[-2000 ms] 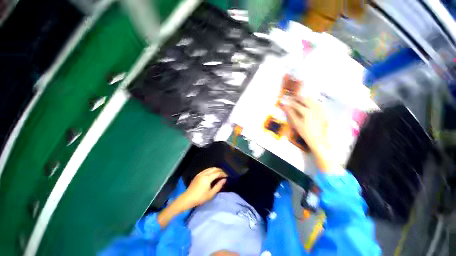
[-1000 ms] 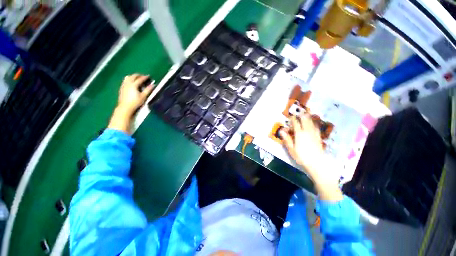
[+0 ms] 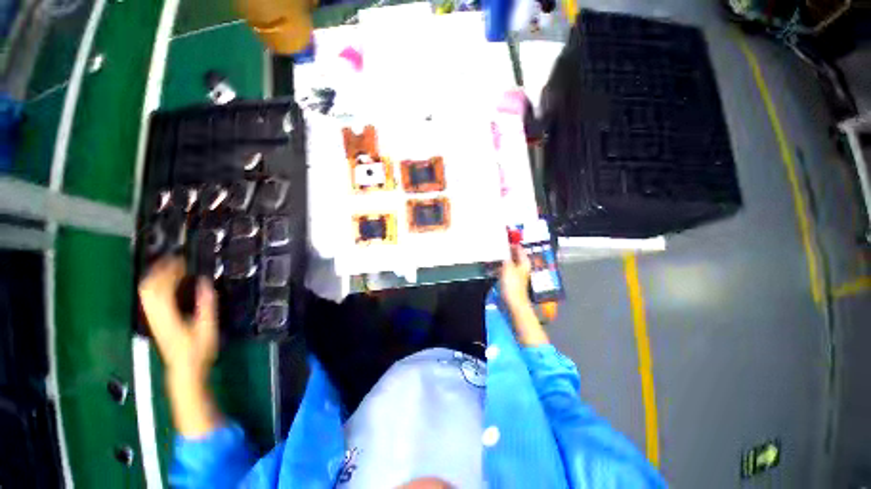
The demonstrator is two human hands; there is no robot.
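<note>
My left hand (image 3: 180, 310) is blurred over the near left part of the black blister tray (image 3: 224, 124); whether its fingers hold anything is unclear. Several housings (image 3: 274, 229) sit in the tray pockets. My right hand (image 3: 517, 282) is at the bench's near right edge, its fingertips by the red button (image 3: 516, 236), beside a black keypad device (image 3: 544, 272). Orange-brown nests (image 3: 423, 175) stand on the white mat (image 3: 439, 95). One nest holds a white-faced piece (image 3: 369, 173); others show dark centres.
A tall stack of black trays (image 3: 640, 124) stands right of the mat. A gold-orange press head (image 3: 277, 24) hangs at the top, with a blue post (image 3: 497, 19). The green conveyor (image 3: 100, 315) runs on the left with housings (image 3: 117, 389). Pink pieces (image 3: 513, 102) lie on the mat.
My right hand has left the nests for the red button. My left hand has moved from the conveyor side to over the tray. The view has turned and shifted right.
</note>
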